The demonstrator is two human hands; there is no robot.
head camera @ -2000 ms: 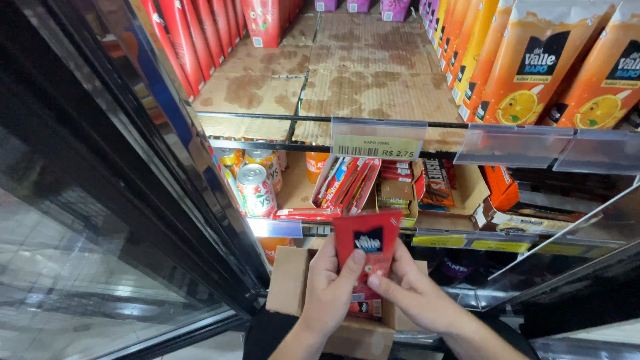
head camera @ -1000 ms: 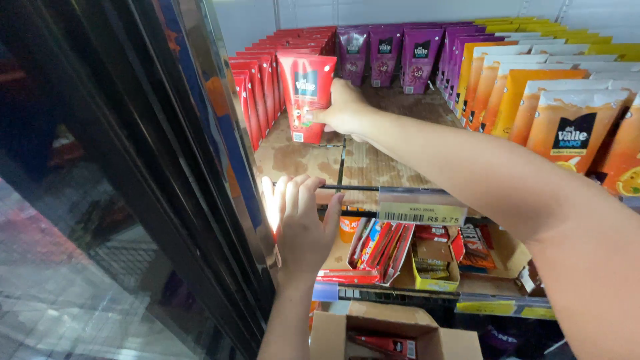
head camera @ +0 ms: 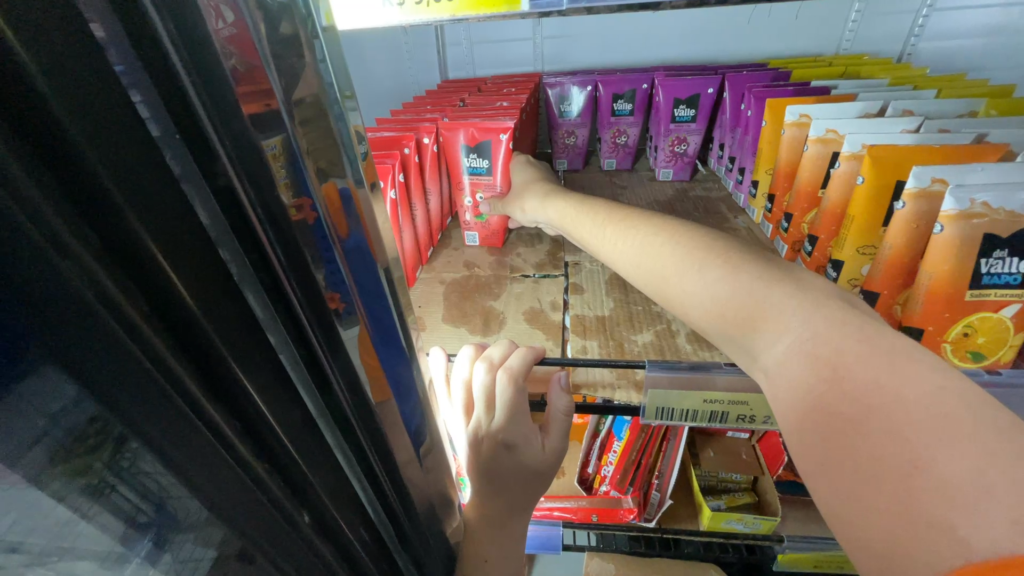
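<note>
My right hand [head camera: 528,196] reaches over the upper shelf and grips the right side of a red Del Valle Kapo juice pouch [head camera: 478,180], its thumb across the front. The pouch stands upright at the front of a row of red pouches [head camera: 404,200]. My left hand [head camera: 504,416] rests with fingers spread over the black wire rail [head camera: 596,362] at the shelf's front edge, holding no product. Purple pouches [head camera: 622,120] stand at the back, and orange pouches [head camera: 968,280] line the right side.
A black-framed cooler door [head camera: 320,320] stands at the left. Stained cardboard [head camera: 640,312] lines the shelf. A price tag holder [head camera: 708,400] hangs at its edge. Below are a box of red candy bars [head camera: 628,464], a yellow box [head camera: 736,488] and a cardboard box's edge [head camera: 648,565].
Two seconds ago both hands held a red pouch over the open cardboard box. The right hand has carried a red pouch up and farther back on the shelf; the left now rests at the shelf edge.
</note>
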